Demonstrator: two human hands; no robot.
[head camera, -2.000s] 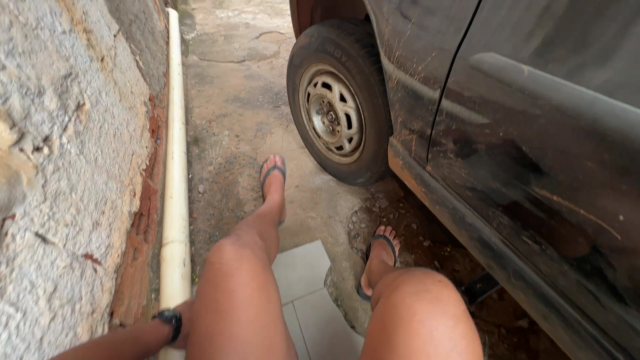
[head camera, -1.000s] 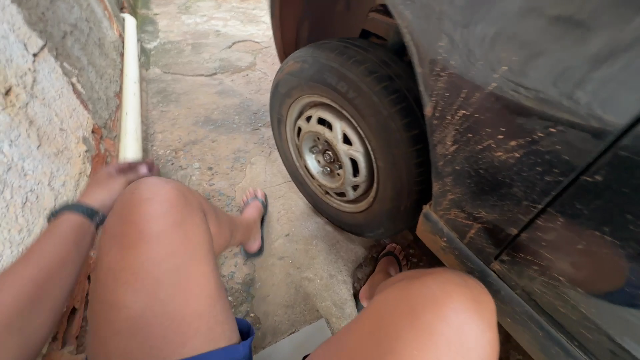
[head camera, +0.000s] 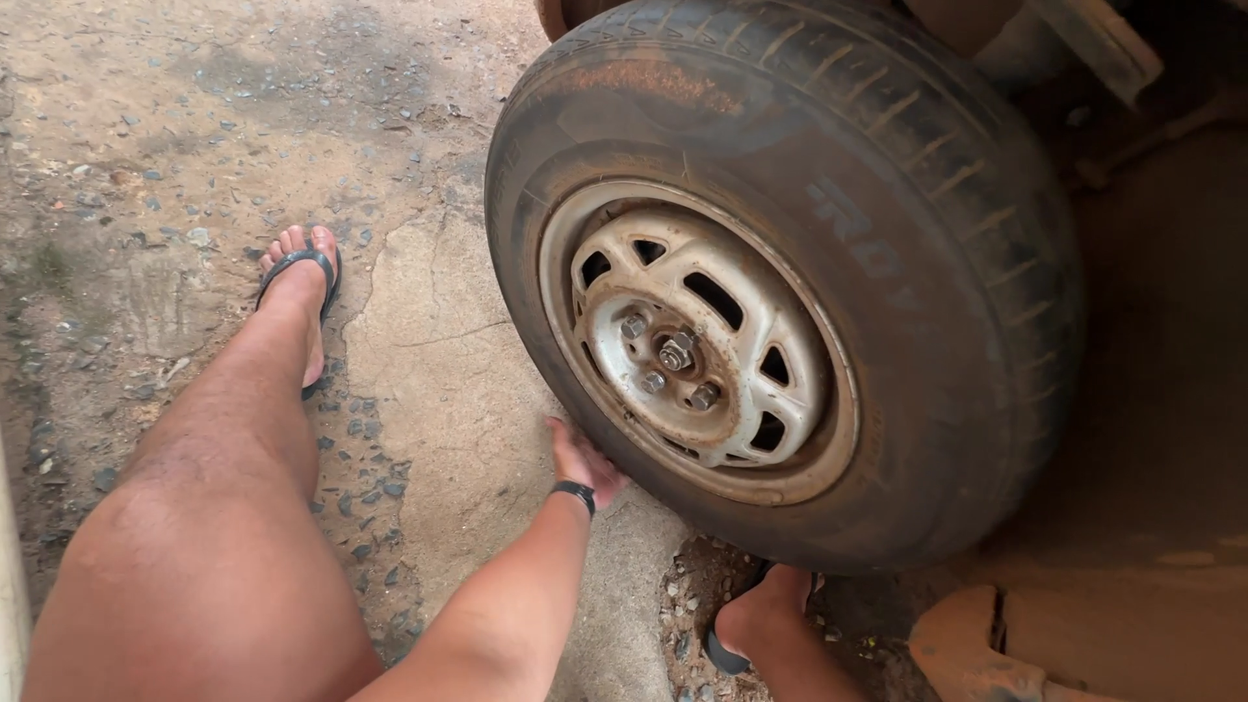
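Note:
My left hand (head camera: 587, 466), with a dark band at the wrist, is at the lower left edge of the car's rubber tire (head camera: 936, 390). Its thumb points up and its fingertips are partly hidden against or behind the tire. Inside the tire sits a silver steel wheel rim (head camera: 770, 331) with brown dirt and rust on it. Several wheel bolts (head camera: 702, 395) surround the hub nut (head camera: 675, 353) in the middle. My right hand is out of the frame.
My two feet, in dark flip-flops, are on the ground, one (head camera: 297, 268) left of the tire and one (head camera: 765, 619) below it. Cracked concrete (head camera: 458, 351) with loose stones lies around them. The dirty car body (head camera: 1121, 624) is at the lower right, with the dark wheel well above.
My left hand has moved from beside the pale pipe at the wall to the lower edge of the tire. The view has come much closer to the wheel.

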